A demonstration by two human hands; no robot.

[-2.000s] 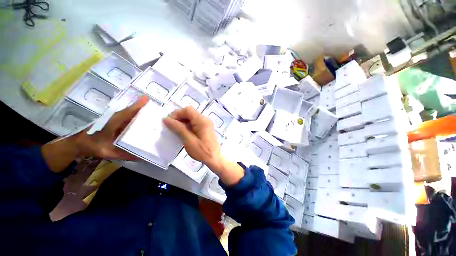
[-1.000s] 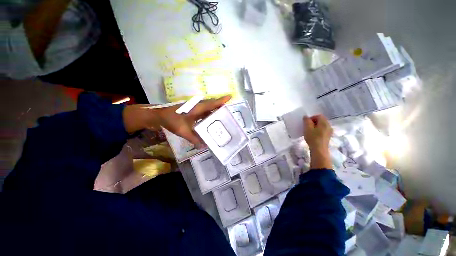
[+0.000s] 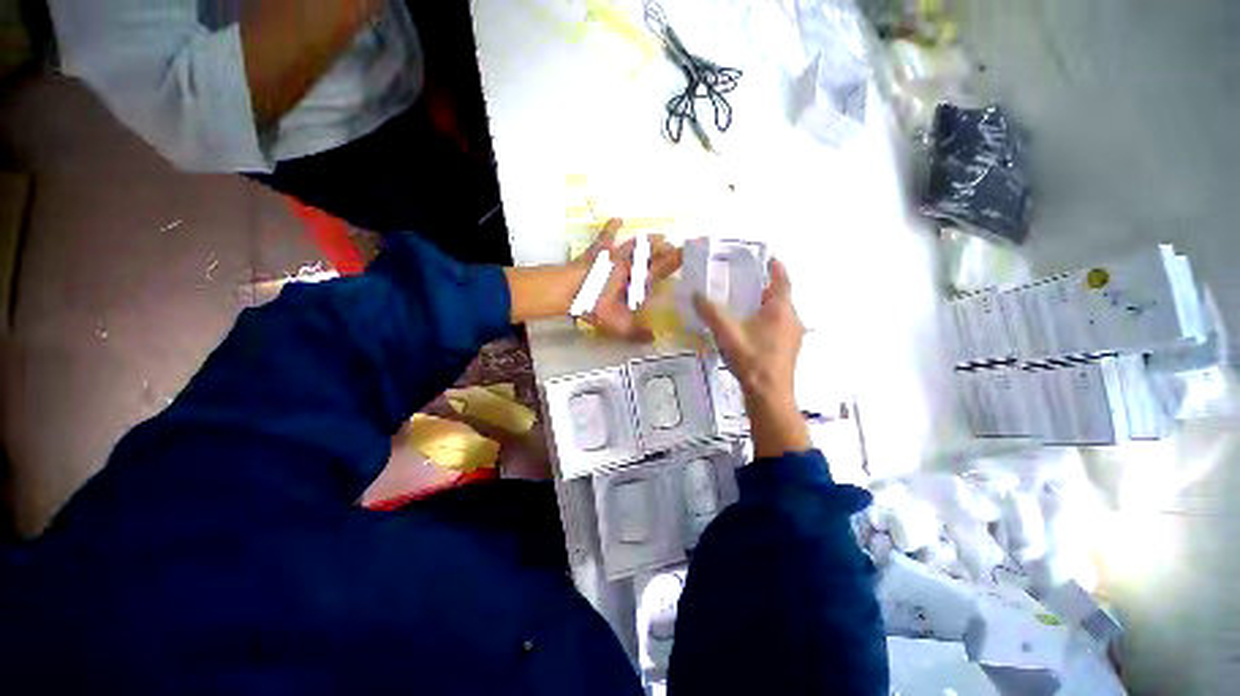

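Observation:
My right hand [image 3: 762, 340] holds an open white box base [image 3: 734, 263], with a rounded outline inside, between thumb and fingers. My left hand [image 3: 619, 286] is just left of it, fingers spread, with two narrow white strips [image 3: 593, 283] on them. It grips nothing that I can see; whether a fingertip touches the box is unclear. More open white box bases [image 3: 628, 514] with rounded outlines stand in rows below my hands, partly hidden by my right sleeve. Yellowish sheets lie behind my left hand, washed out by glare.
A black cable tangle [image 3: 698, 93] lies at the table's far part. A black plastic bag [image 3: 976, 170] and stacks of printed-side boxes [image 3: 1061, 320] are at the right. White lids and wrapped pieces [image 3: 938, 598] are heaped lower right. Another person's arm [image 3: 293, 55] shows upper left.
The view has turned left. The box base has passed from my left hand to my right, which has come back from the right. My left hand has opened.

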